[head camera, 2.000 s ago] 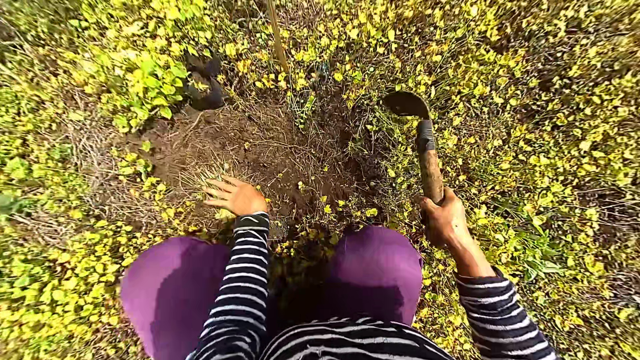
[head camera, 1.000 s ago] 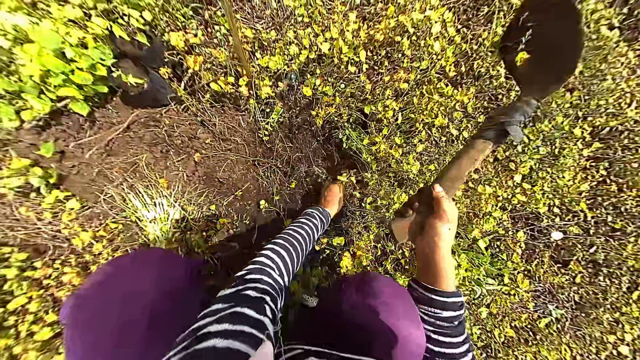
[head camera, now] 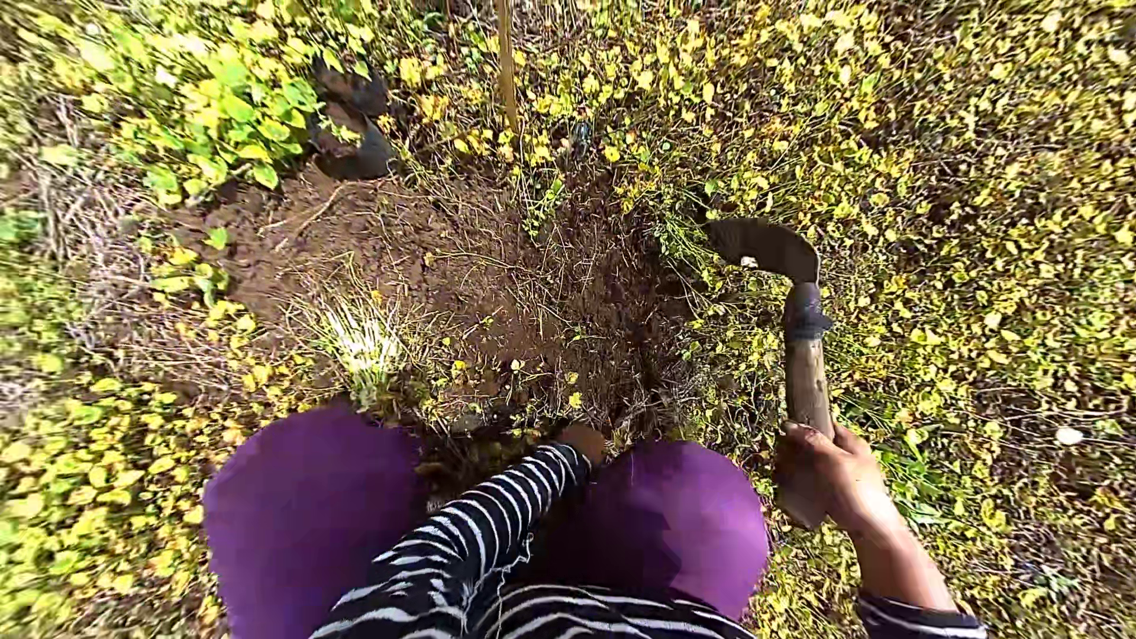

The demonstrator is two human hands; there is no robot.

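Observation:
My right hand (head camera: 830, 470) is closed around the wooden handle of a sickle-like hand tool (head camera: 806, 377) with a broad curved dark blade. Its blade points left, its tip among green weeds (head camera: 679, 235) at the right edge of a patch of bare brown soil (head camera: 479, 284). Dark wrapping binds blade to handle. My left hand (head camera: 584, 441) is low by the soil's near edge, between my knees; its fingers are mostly hidden, and whether it holds anything does not show. A pale tuft of cut or pulled stems (head camera: 362, 342) lies on the soil to its left.
Low yellow-green plants (head camera: 958, 293) surround the soil. A thin wooden stake (head camera: 507, 67) stands beyond it. At the upper left are a dark object (head camera: 355, 142), which I cannot identify, and a leafy green plant (head camera: 226, 115). My purple-clad knees (head camera: 311, 524) border the near side.
The tool has come down from its raised position of a second ago, its blade now at the weeds. My left hand has drawn back toward my knees.

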